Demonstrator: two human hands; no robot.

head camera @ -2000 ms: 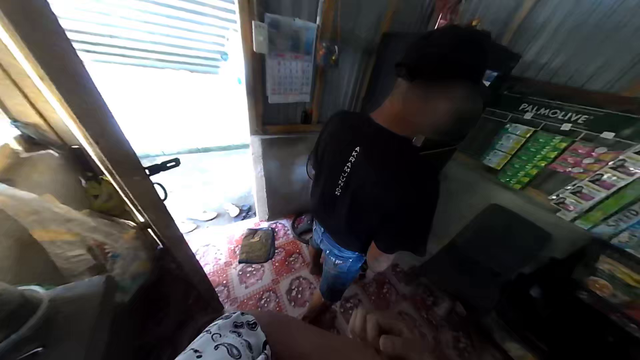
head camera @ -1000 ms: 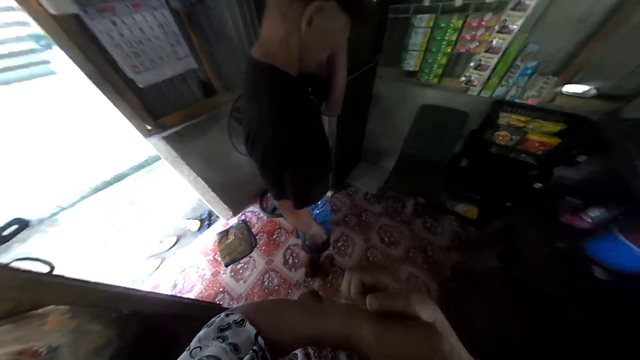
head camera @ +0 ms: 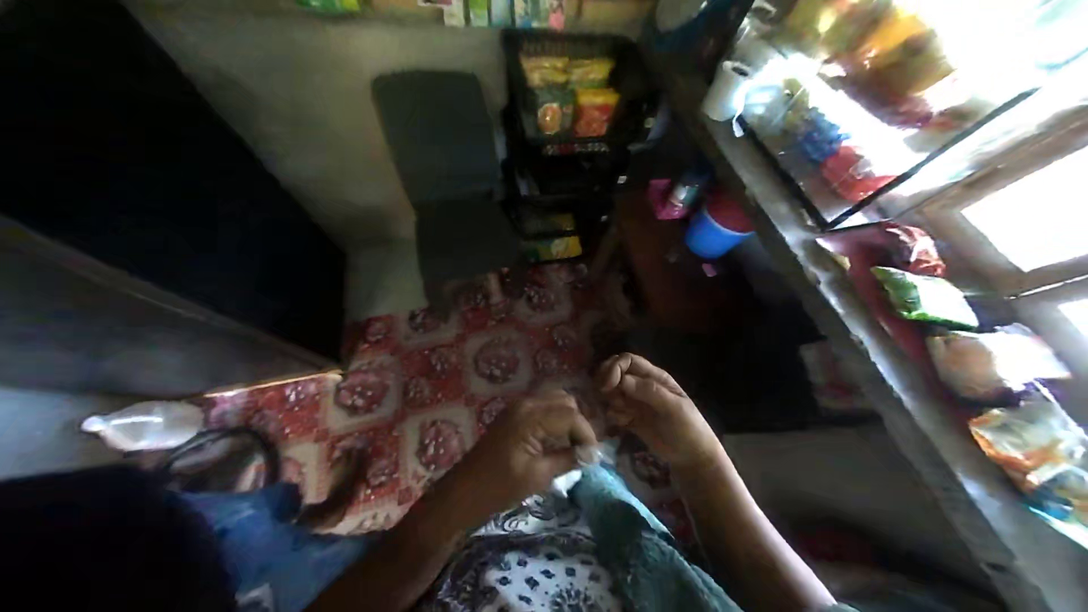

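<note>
My left hand (head camera: 544,438) is in the lower middle with its fingers curled; a small whitish bit shows just below them, beside the top of a teal cloth (head camera: 625,518). Whether the fingers grip either one is unclear. Close by on the right, my right hand (head camera: 646,395) has bent fingers, and its fingertips are too blurred to show whether they hold anything. Beneath both hands lies patterned black-and-white fabric (head camera: 552,569) over my lap.
A dark chair (head camera: 442,144) stands by the wall, beside a black rack (head camera: 565,149) of packets. Along the right runs a shelf edge (head camera: 850,331) with bagged goods. A blue bucket (head camera: 714,234) sits beneath. At lower left are a person's denim shorts (head camera: 272,535) and a clear plastic bottle (head camera: 149,425).
The view has swung far right, away from the doorway. Both my hands now show close together, where one was plain before. The other person is now at the lower left edge.
</note>
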